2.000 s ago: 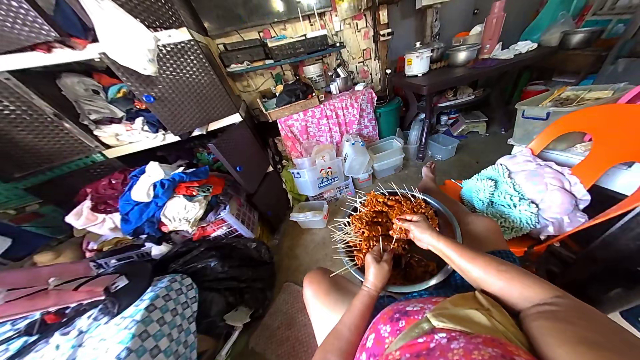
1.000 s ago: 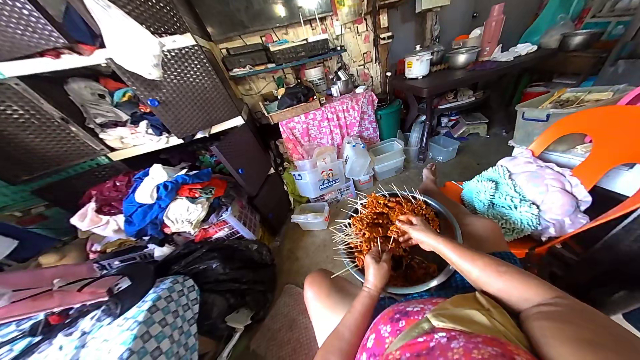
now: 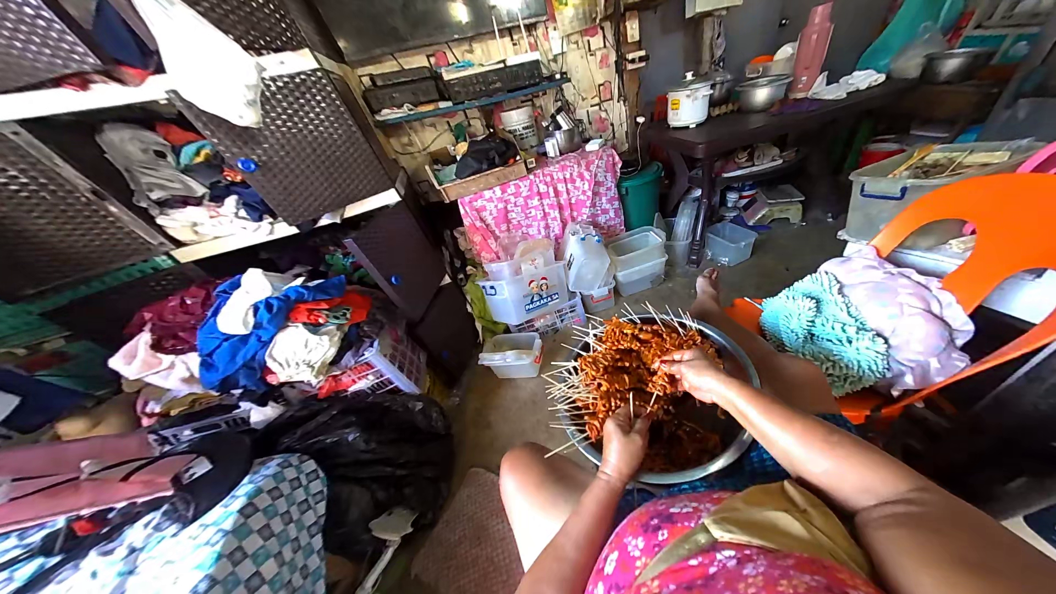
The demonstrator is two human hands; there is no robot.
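A wide metal basin [image 3: 747, 412] rests at my lap, holding loose reddish-brown marinated pieces [image 3: 681, 437] at its near side. Many skewered pieces [image 3: 619, 363] are heaped over its far left part, their pale sticks pointing outward over the rim. My left hand [image 3: 624, 437] is closed around a thin wooden skewer [image 3: 632, 404] above the near part of the basin. My right hand [image 3: 693, 373] pinches sauce-coated pieces at the right edge of the heap. The fingertips of both hands are partly hidden by the food.
An orange plastic chair [image 3: 949, 219] with cushions stands at my right. Plastic containers [image 3: 639, 260] and a lidded tub [image 3: 511, 355] sit on the floor ahead. At left are a black plastic bag [image 3: 371, 462] and a clothes pile [image 3: 247, 330]. A dark table [image 3: 792, 120] carries pots.
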